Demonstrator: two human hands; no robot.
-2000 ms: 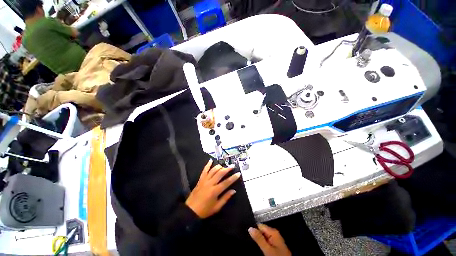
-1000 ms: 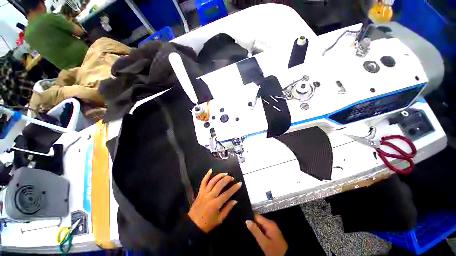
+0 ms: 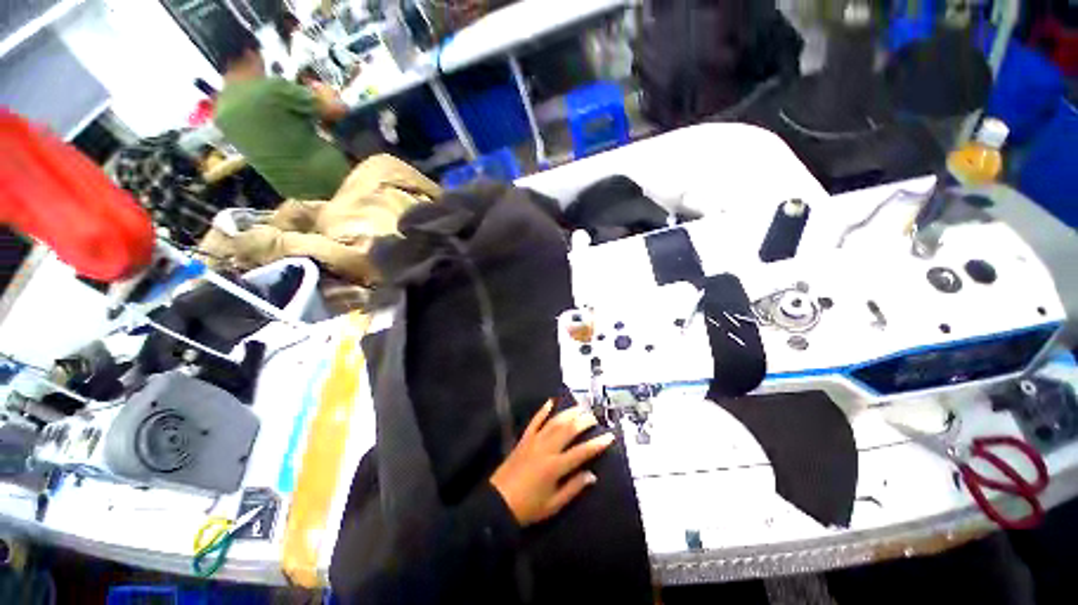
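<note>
A large dark garment panel (image 3: 455, 355) with a lighter seam line lies on the white table left of and under the needle area. My left hand (image 3: 551, 466) rests flat on it, fingers spread, just below the presser foot (image 3: 629, 408) of the white sewing machine (image 3: 662, 325). The cloth's right edge runs down from the presser foot to the table's front. My right hand is not in view. A curved dark cut piece (image 3: 800, 449) lies flat right of the needle.
Red-handled scissors (image 3: 1002, 480) lie at the right. A grey motor housing (image 3: 183, 433) and yellow-green snips (image 3: 222, 535) are at the left. A blurred red object (image 3: 73, 201) hangs at upper left. A thread cone (image 3: 785, 229) stands behind the machine. A person in green (image 3: 278, 136) sits beyond.
The view has shifted, so the machine appears lower and further right. My right hand has left the picture. The panel's upper part now reaches up over the dark cloth pile. My left hand stays on the panel.
</note>
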